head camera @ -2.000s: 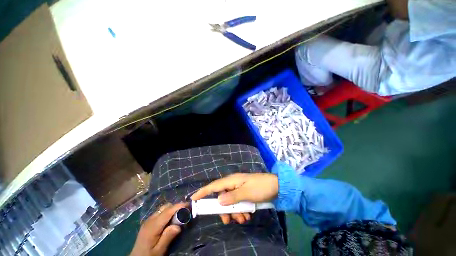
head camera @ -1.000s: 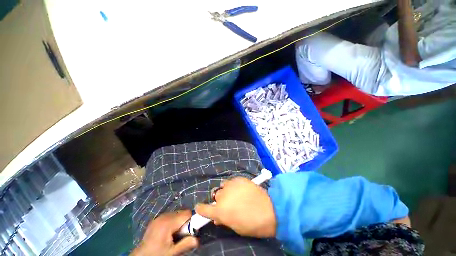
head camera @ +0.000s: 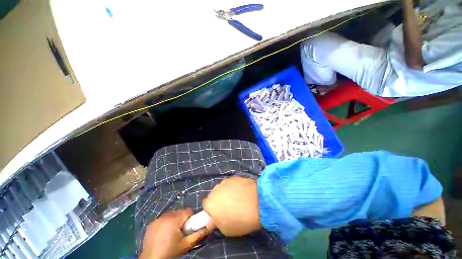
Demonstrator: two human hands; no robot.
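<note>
A short stretch of a white handle body (head camera: 196,223) shows between my two hands over the checked cloth on my lap. My left hand (head camera: 167,233) is closed around its lower left part. My right hand (head camera: 233,206), below a blue sleeve, is closed at its other end and touches the left hand's fingertips. The hands hide most of the piece, and whether the insert is inside cannot be seen. A blue bin (head camera: 322,117) beside my lap holds a heap of short white pieces (head camera: 289,126).
The white bench (head camera: 142,45) carries blue-handled nippers (head camera: 242,21), a small blue bit (head camera: 109,12) and a cardboard sheet (head camera: 30,86) with a dark slim tool (head camera: 60,59). Clear trays (head camera: 40,207) lie lower left. A person in light clothing (head camera: 354,60) sits on a red stool (head camera: 354,103).
The white insert, earlier seen in my right hand and then sticking out past it, no longer shows. The hands have closed together, and my right forearm has swung up over the bin's near edge.
</note>
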